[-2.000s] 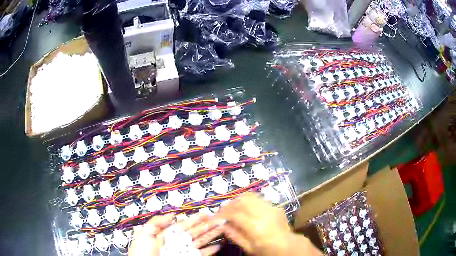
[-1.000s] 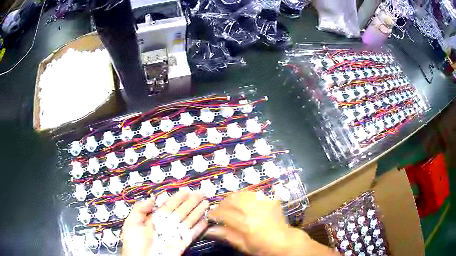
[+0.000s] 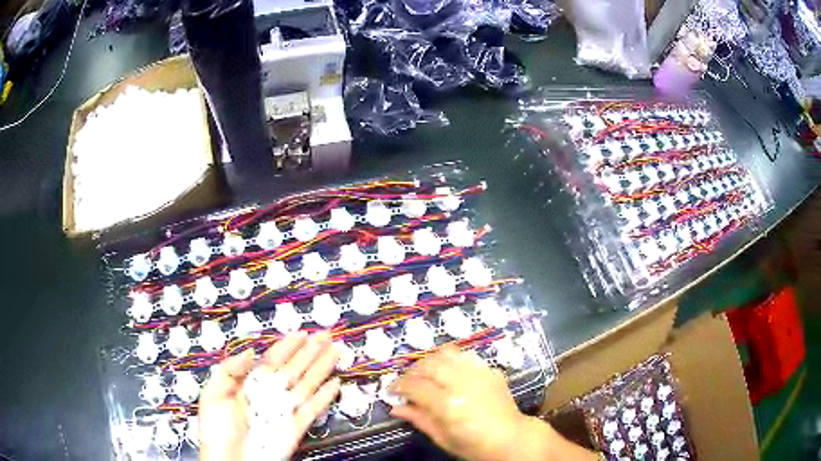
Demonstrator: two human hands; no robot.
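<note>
My left hand (image 3: 302,383) is palm up over the front rows of the working tray, with several small white caps (image 3: 268,405) in its cupped palm. My right hand (image 3: 459,401) is palm down to its right, fingertips at a white module in the front row; whether it pinches a cap cannot be seen. The clear blister tray (image 3: 112,360) holds rows of white roundish modules (image 3: 364,300) with red, yellow and dark lead wires (image 3: 360,189) between the rows. The hands hide part of the front rows.
A parts box (image 3: 68,180) heaped with white caps stands back left. A black post (image 3: 225,81) and bench device (image 3: 302,67) are behind the tray, beside bagged parts (image 3: 387,99). Second filled trays (image 3: 671,185) lie right. Below the edge are a carton (image 3: 716,396) and red stool (image 3: 765,342).
My left hand has moved left with the caps in its palm. My right hand stays near the front row, its fingertips now at a module right of my left hand. The view has shifted slightly.
</note>
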